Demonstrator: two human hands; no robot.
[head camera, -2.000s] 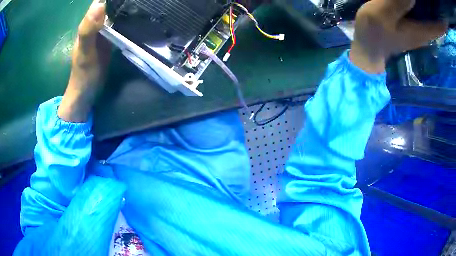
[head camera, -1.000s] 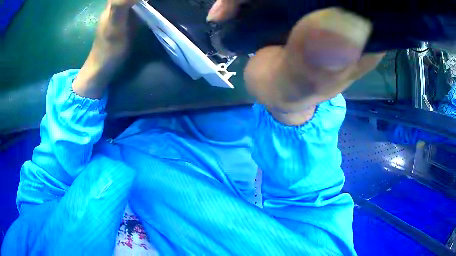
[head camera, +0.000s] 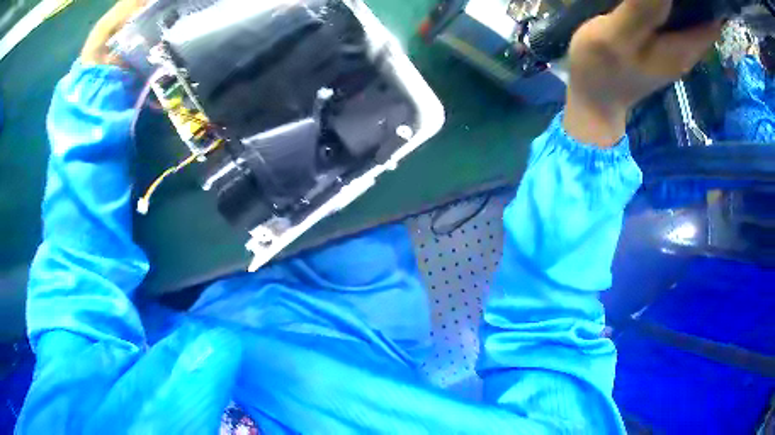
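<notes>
The projector unit (head camera: 280, 110) is open on the green mat, with black inner parts and a white rim along its right and near sides. Yellow and orange wires (head camera: 183, 161) with a small white connector hang at its left side. My left hand (head camera: 110, 34) holds the unit's far left corner, partly cut off by the top edge. My right hand (head camera: 625, 64) is raised at the upper right, its fingers around the black electric screwdriver (head camera: 701, 13), which is blurred and cut off by the top edge. The driver tip cannot be made out.
The screw feeder (head camera: 501, 42) stands at the upper right beside my right hand. The green mat (head camera: 463, 153) ends at the bench edge before my blue smock. A black cable loop (head camera: 459, 217) hangs over the perforated metal floor (head camera: 459, 280). Another person's blue sleeve (head camera: 749, 98) shows at far right.
The unit has turned, so its wires now lie at the left and its rounded white corner at the right. My right hand has moved from over the unit to the upper right with the screwdriver.
</notes>
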